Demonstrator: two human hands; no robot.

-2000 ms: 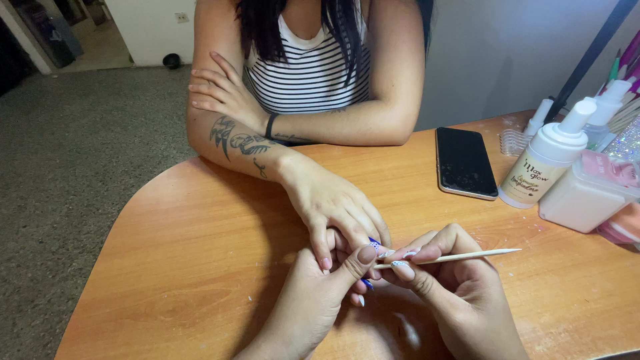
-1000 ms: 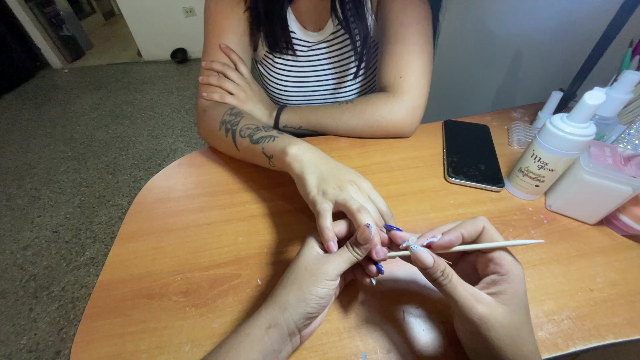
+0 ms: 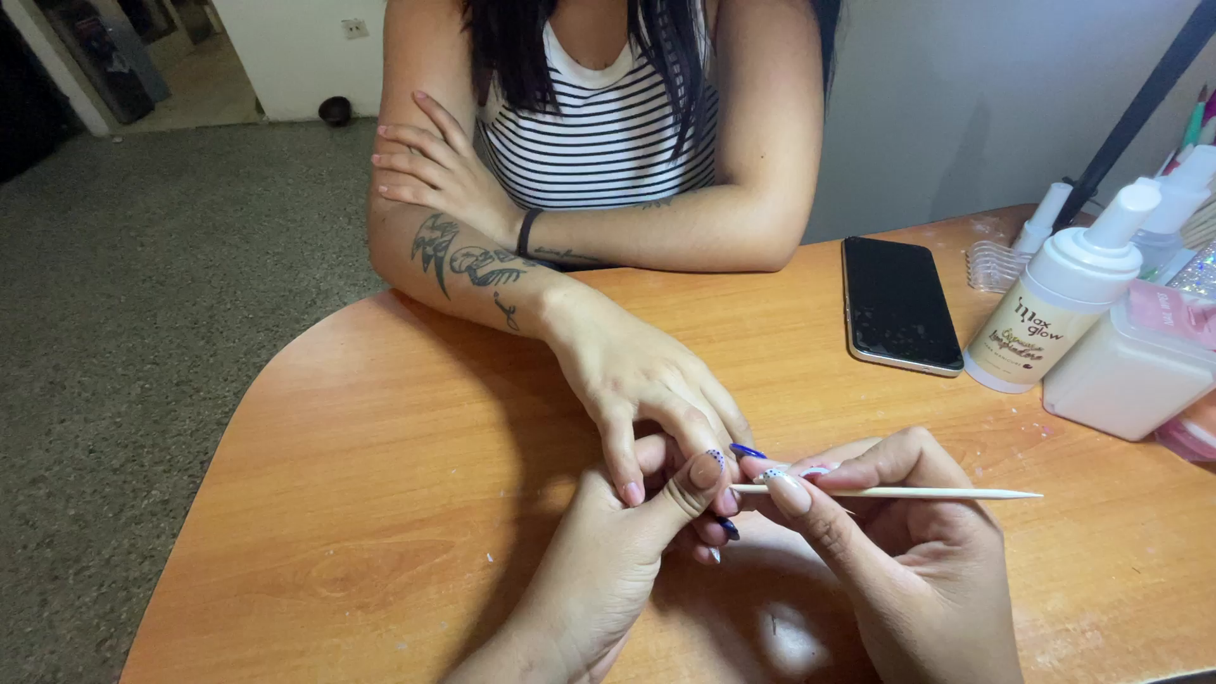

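Note:
My left hand holds a finger of another person's hand, its thumb lying over the fingertip. That person's hand reaches palm down across the table from the far side. In my right hand, a thin pale wooden manicure stick is pinched between thumb and fingers. The stick lies nearly level, its free pointed end to the right and its other end at the held fingertip. Whether that end touches the nail cannot be told. My nails are painted, some dark blue and some white with dots.
The wooden table has a rounded left edge. At the right are a black smartphone, a white pump bottle, a square white container and a dark stand arm. The seated person's arms rest along the far edge.

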